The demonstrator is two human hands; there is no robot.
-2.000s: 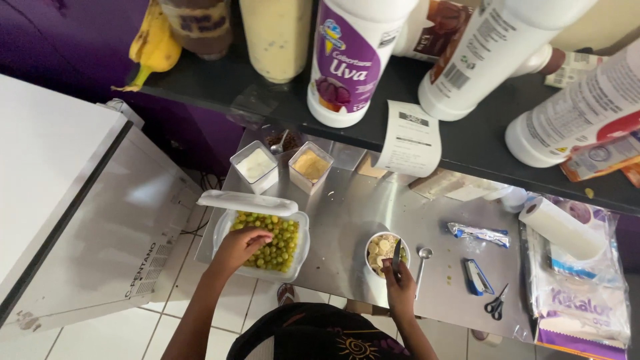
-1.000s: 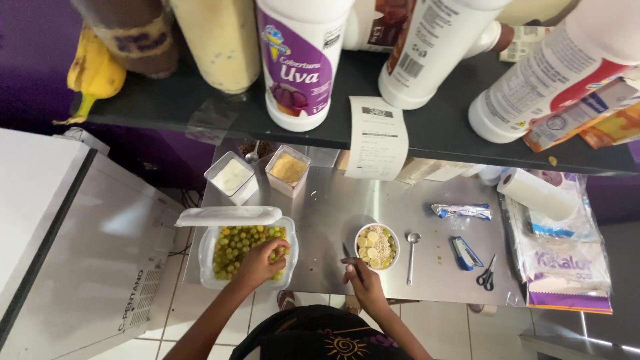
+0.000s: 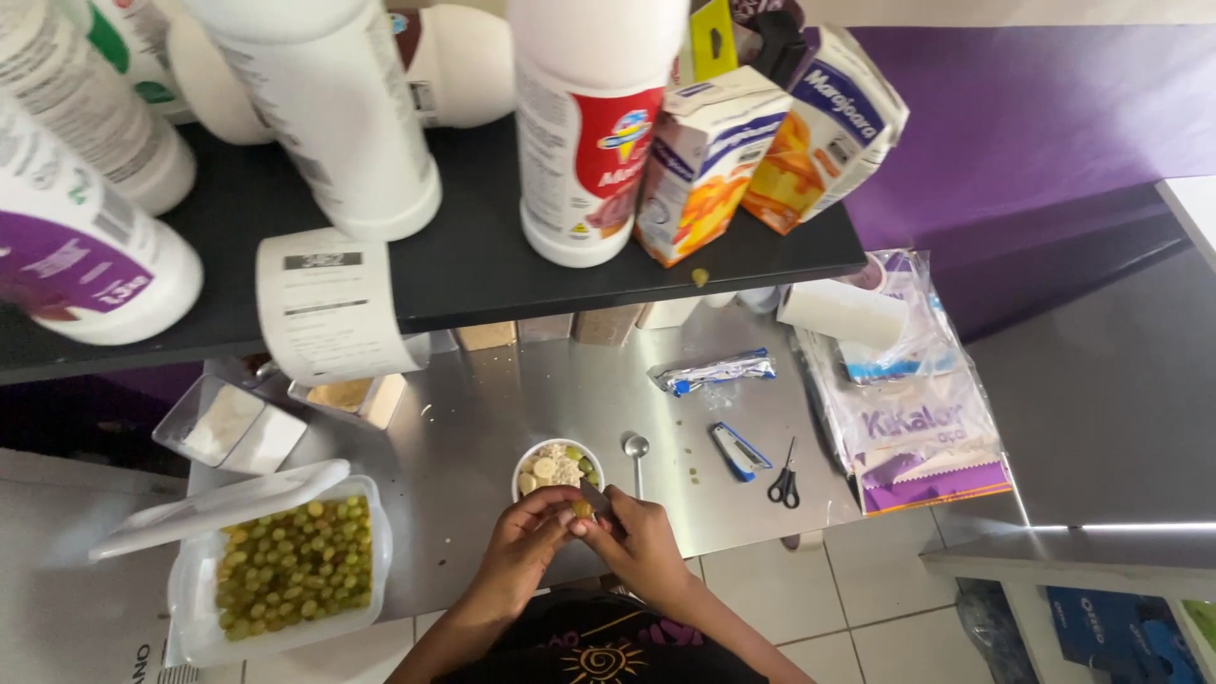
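Observation:
My left hand (image 3: 532, 537) holds a green grape (image 3: 582, 510) between its fingertips, just in front of a white bowl (image 3: 518, 475). Against that grape, my right hand (image 3: 632, 541) holds a small knife (image 3: 596, 496), its blade pointing up and left. Banana slices (image 3: 544, 467), a pale crumbly topping and grape pieces lie in the bowl. At the left, a clear plastic container (image 3: 380, 560) is filled with green grapes (image 3: 294, 560), its white lid (image 3: 228, 508) tilted along the back edge. A metal spoon (image 3: 636, 456) rests right of the bowl.
A stapler (image 3: 740, 451), black-handled scissors (image 3: 785, 483) and a foil packet (image 3: 717, 371) lie on the steel table (image 3: 456, 541). Packaging bags (image 3: 921, 418) and a paper roll (image 3: 844, 313) are at the right. A dark shelf (image 3: 465, 256) with bottles and cartons overhangs the back; two tubs stand behind the grapes.
My left hand has moved from the grape container to the bowl, beside my right hand, and now holds a grape. The view has shifted to the right.

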